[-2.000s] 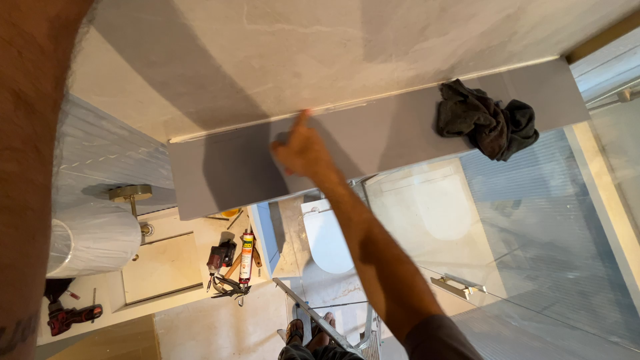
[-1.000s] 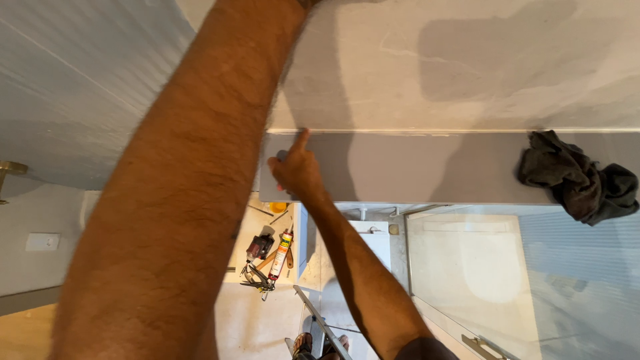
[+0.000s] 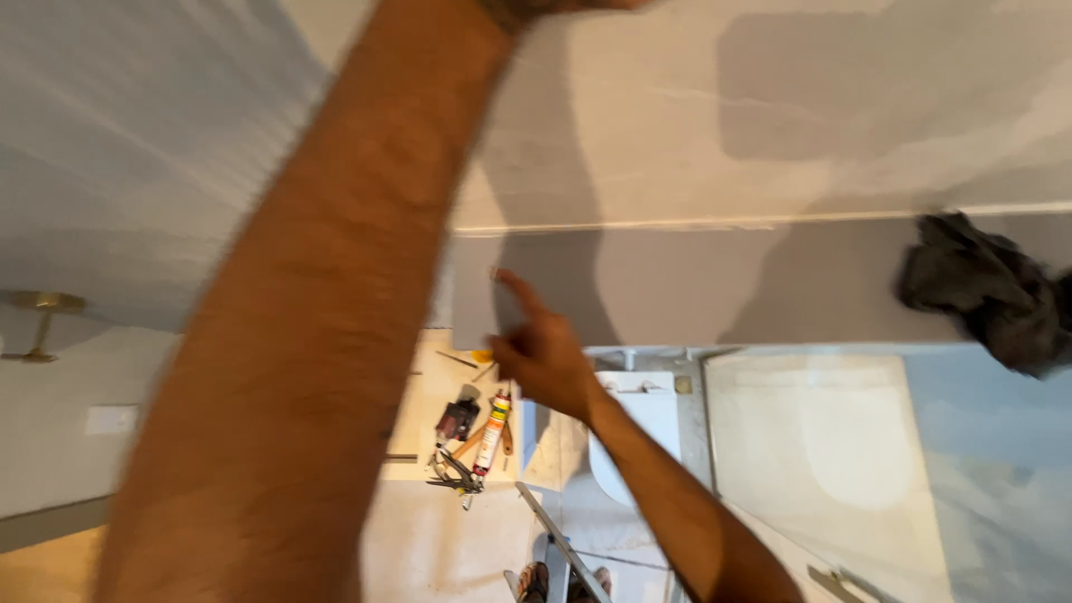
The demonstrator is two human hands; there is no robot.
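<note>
My right hand (image 3: 548,356) comes from the lower right, its index finger extended and its thumb apart, holding nothing. Its fingertip, with a pale smear on it, is over the left end of a grey ledge (image 3: 687,285); contact is unclear. A thin pale bead (image 3: 620,226) runs along the joint between the ledge and the stone-look wall (image 3: 662,126). Up at the top edge, my left hand (image 3: 586,4) is mostly cut off, near the wall; its fingers and anything in them are hidden. A dark crumpled cloth (image 3: 980,289) lies on the ledge at the right.
Below are a sealant cartridge (image 3: 492,435), pliers (image 3: 456,476), a dark red tool (image 3: 457,419) and a white toilet (image 3: 641,419). Part of a metal ladder (image 3: 561,540) stands near my feet. A glass panel (image 3: 997,469) is at lower right, a brass fixture (image 3: 42,322) at left.
My right fingertip has moved from the bead at the wall joint onto or over the ledge surface. My left arm now reaches up across the view, which has moved closer.
</note>
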